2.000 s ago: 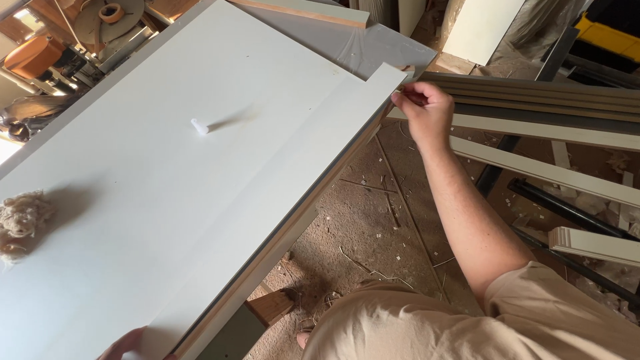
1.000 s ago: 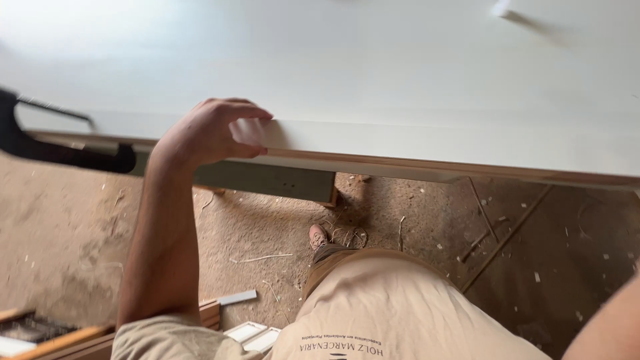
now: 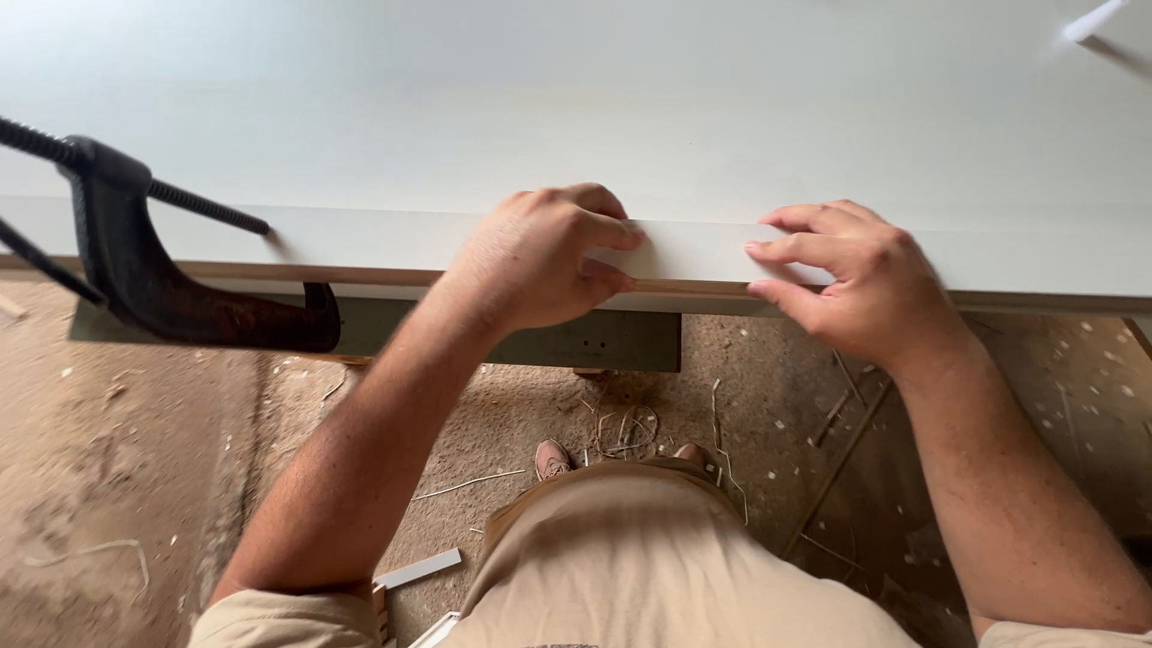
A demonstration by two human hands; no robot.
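Note:
A long white strip (image 3: 693, 247) lies along the near edge of a large white panel (image 3: 576, 108). My left hand (image 3: 549, 256) pinches the strip near the middle, fingertips on top and thumb at its front edge. To its right my right hand (image 3: 846, 265) grips the same strip in the same way, the thumb against the brown front edge. A black C-clamp (image 3: 207, 310) spans the panel's edge at the left, its threaded screw ending over the strip. A small white plastic piece (image 3: 1093, 22) stands on the panel at the top right.
A greenish board (image 3: 621, 340) sits below the panel's near edge. Cords (image 3: 630, 427), thin strips and scattered chips lie on the dusty floor. A short white offcut (image 3: 418, 569) is at the lower left, beside my body.
The view has swung from the panel's corner to its long edge. My right hand, earlier at the strip's far end, now grips it beside my left hand.

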